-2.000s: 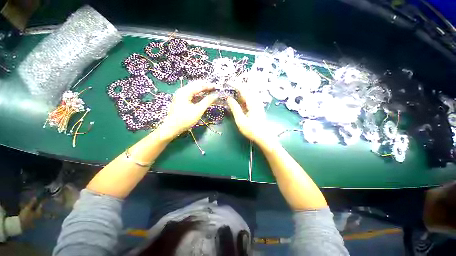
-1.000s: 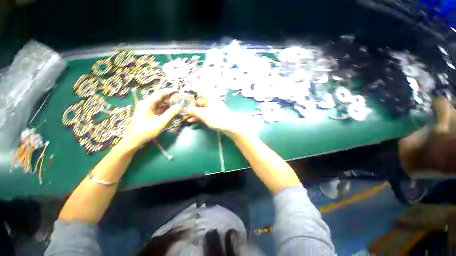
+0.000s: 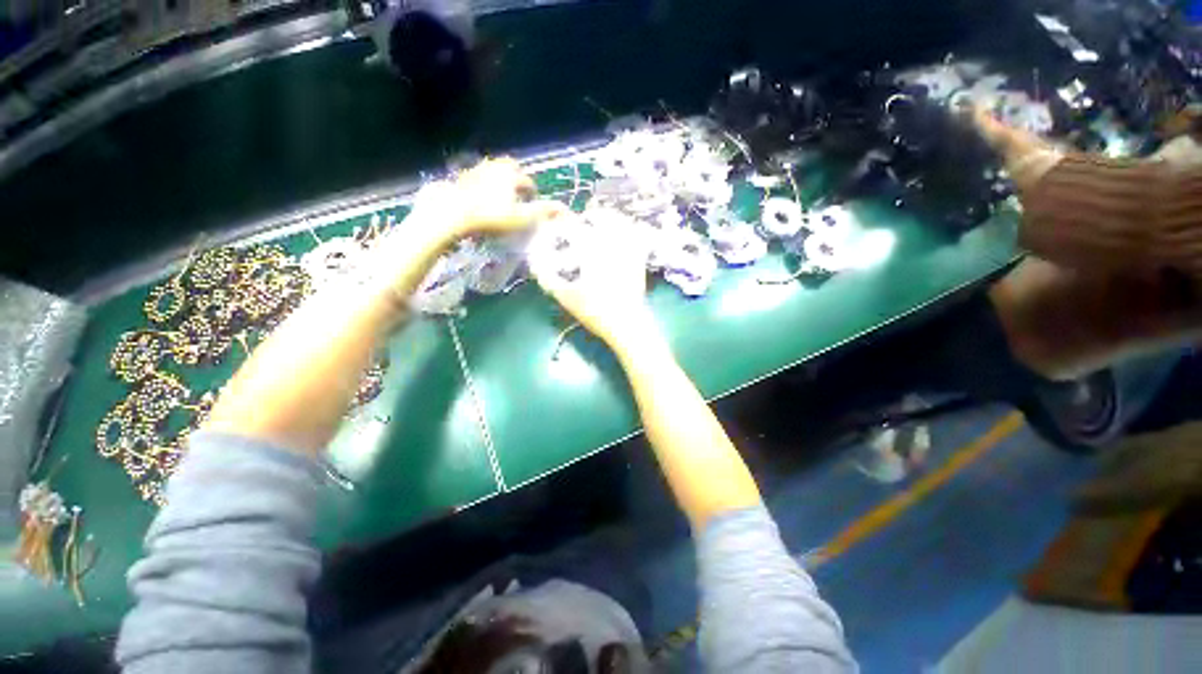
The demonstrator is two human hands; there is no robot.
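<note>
My left hand (image 3: pixel 485 200) is over the left part of the white ring heap, its fingers curled and washed out by glare. My right hand (image 3: pixel 600 279) is just right of it, with a white ring (image 3: pixel 563 250) at its fingertips; glare hides whether it grips the ring. More white rings (image 3: pixel 686 257) lie heaped beyond and right of my hands. Dark ring boards with gold dots (image 3: pixel 198 323) lie heaped at the left, partly behind my left forearm.
Orange and white wire leads (image 3: pixel 46 533) lie at the far left below silvery bubble wrap (image 3: pixel 29 362). Dark tangled parts (image 3: pixel 923 152) are at the upper right, where another person's brown sleeve (image 3: pixel 1120 211) and hand reach in. The green bench's front edge runs diagonally below my arms.
The view has swung right. My hands have moved from the border between dark and white rings to the white rings, and they are further apart. Another person's arm now reaches over the bench.
</note>
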